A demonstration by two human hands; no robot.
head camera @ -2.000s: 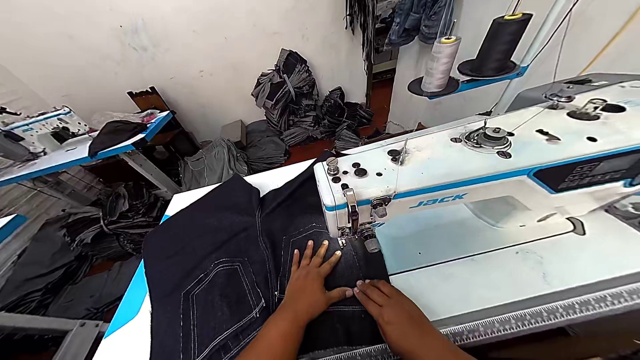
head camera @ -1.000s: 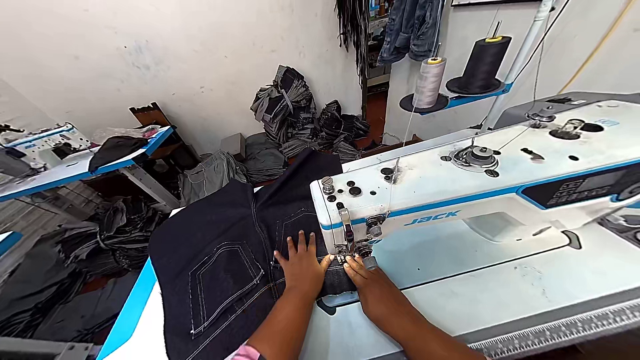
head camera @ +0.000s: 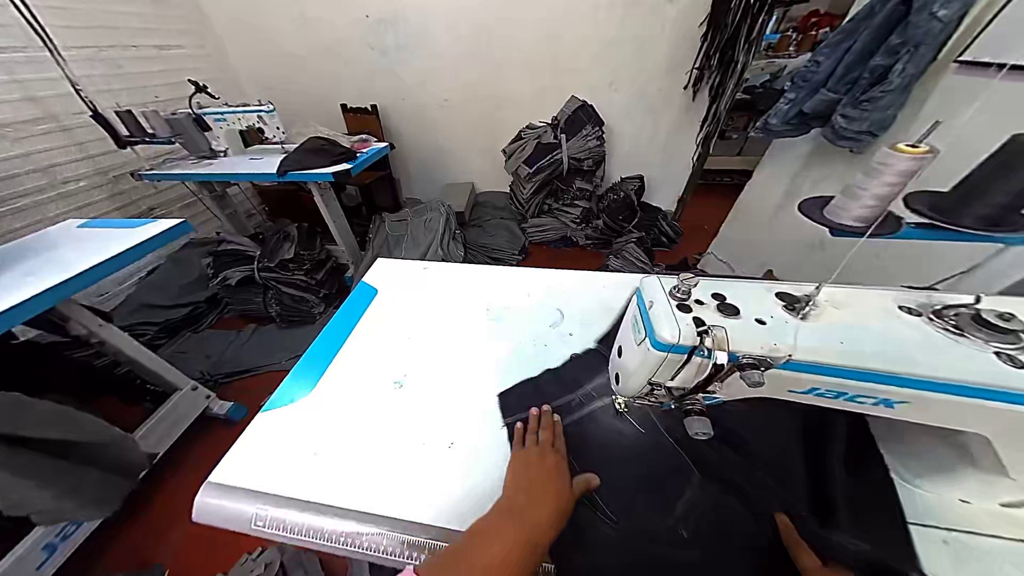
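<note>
Dark denim fabric (head camera: 640,472) lies under the head of a white and blue Jack sewing machine (head camera: 800,352), spreading beneath its arm. Flat on the cloth's left part rests my left hand (head camera: 544,472), fingers pointing away and thumb out to the side, left of the needle area (head camera: 620,404). Of my right hand (head camera: 800,548) only a finger and a bit more show at the bottom edge, touching the cloth on the right; the rest is out of view. Loose thread ends trail over the fabric near the presser foot.
The white table top (head camera: 416,384) has a blue corner strip and a ruler (head camera: 344,540) along its front edge. Thread cones (head camera: 880,188) stand behind the machine. Bundles of dark cloth (head camera: 560,176) lie by the wall; another sewing table (head camera: 264,164) stands at the back left.
The fabric has been turned and shifted, now reaching under the machine arm. My hands have moved apart; the left is left of the needle, the right farther right. The view has swung left.
</note>
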